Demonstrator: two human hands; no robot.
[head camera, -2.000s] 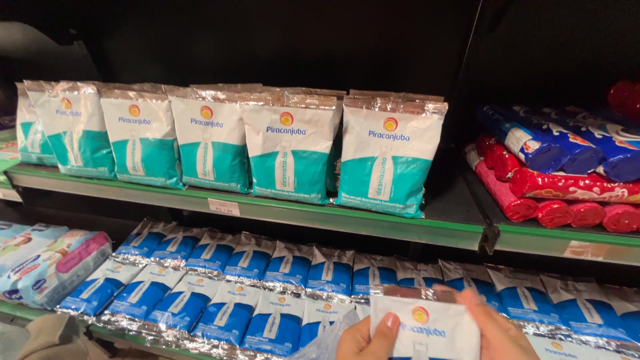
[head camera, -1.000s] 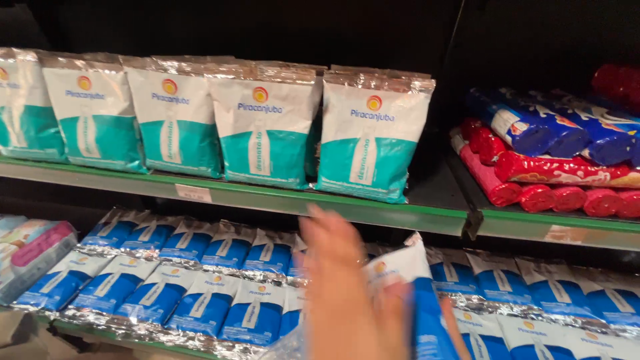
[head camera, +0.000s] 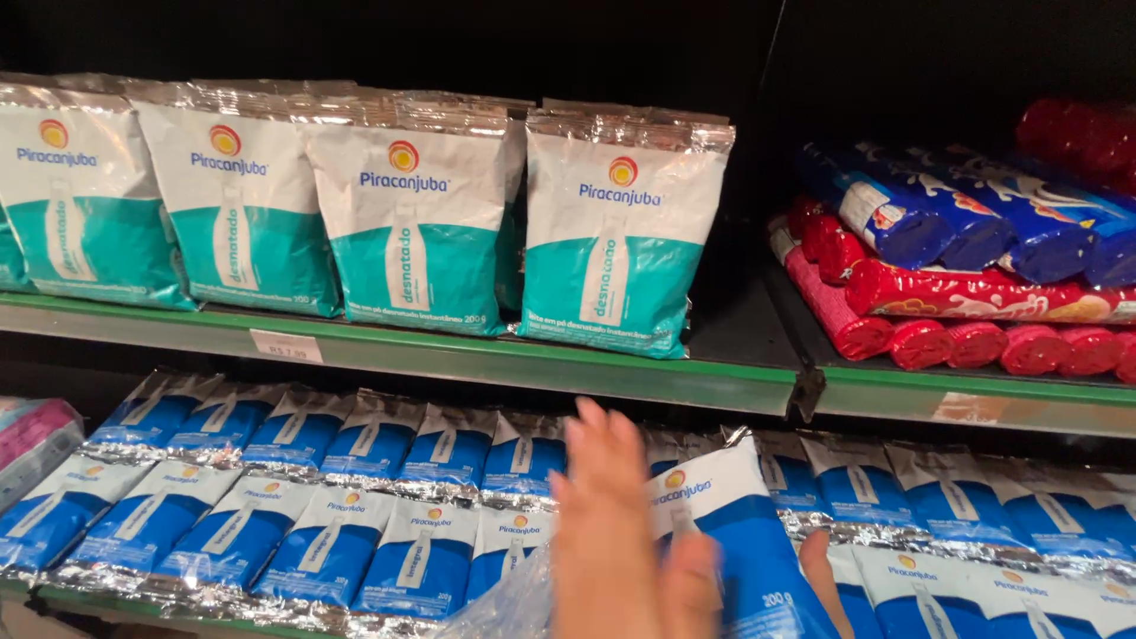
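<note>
My left hand (head camera: 612, 532) is raised at the lower centre, blurred, fingers extended and thumb overlapping the front of a blue-and-white milk powder packet (head camera: 754, 541). It does not appear to grip anything. The packet stands tilted just right of that hand. A finger of my right hand (head camera: 825, 581) shows along the packet's right edge; the rest of that hand is hidden behind the packet or out of frame. Clear plastic film (head camera: 510, 603) lies below and left of my left hand. On the upper shelf, teal-and-white skimmed milk powder packets (head camera: 612, 257) stand upright in a row.
Rows of blue-and-white packets (head camera: 426, 550) lean on the lower shelf. The upper shelf's green front edge (head camera: 568, 359) runs above my hands. At right are red cylindrical packs (head camera: 976, 293) under blue ones (head camera: 1003, 213). A pink-and-white package (head camera: 44, 444) is at far left.
Two seconds ago both hands were at a packet low in the frame; my left hand has since risen with fingers extended. The packet has turned and now shows its blue part.
</note>
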